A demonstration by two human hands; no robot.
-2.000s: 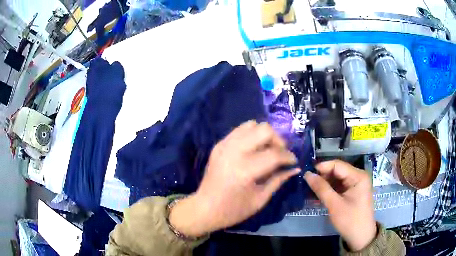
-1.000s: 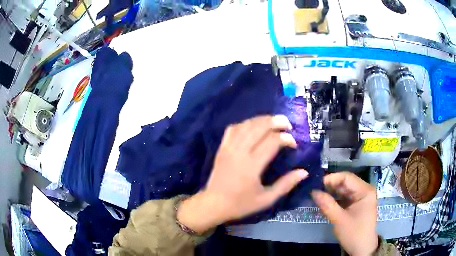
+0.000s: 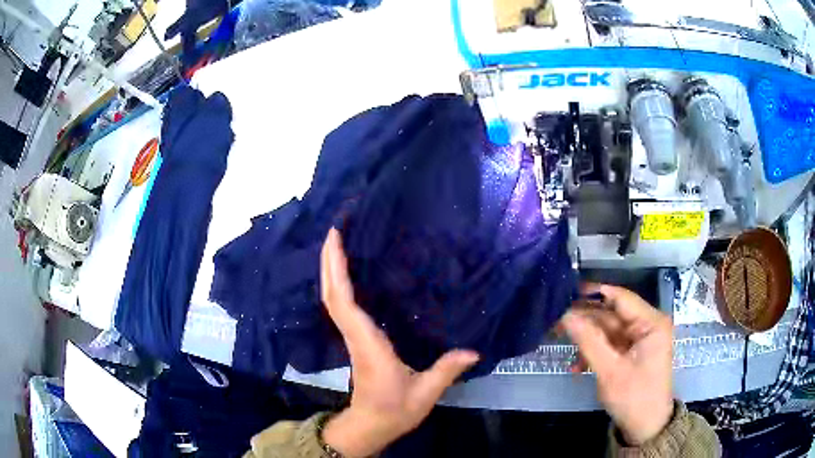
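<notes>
A navy garment piece (image 3: 407,206) lies spread on the white table, its right part reaching the needle area (image 3: 552,183) of the overlock machine (image 3: 565,82), where the cloth looks purple. My left hand (image 3: 380,358) rests on the front left part of the cloth, fingers spread, thumb pointing right. My right hand (image 3: 625,353) is at the cloth's front right corner, below the needle area. Its fingertips pinch the cloth edge, slightly blurred. The cloth under the presser foot is too small to make out.
A long navy garment (image 3: 179,224) lies at the left, beside orange-handled scissors (image 3: 141,165). A navy pile (image 3: 205,407) hangs below the table edge. A brown basket (image 3: 755,279) stands right of the machine. A printed ruler (image 3: 706,351) runs along the front edge. A second machine (image 3: 64,217) is far left.
My left hand has moved left and down from the needle area, and its fingers have spread. The cloth near the needle now lies more spread out. My right hand stays at the cloth's right edge.
</notes>
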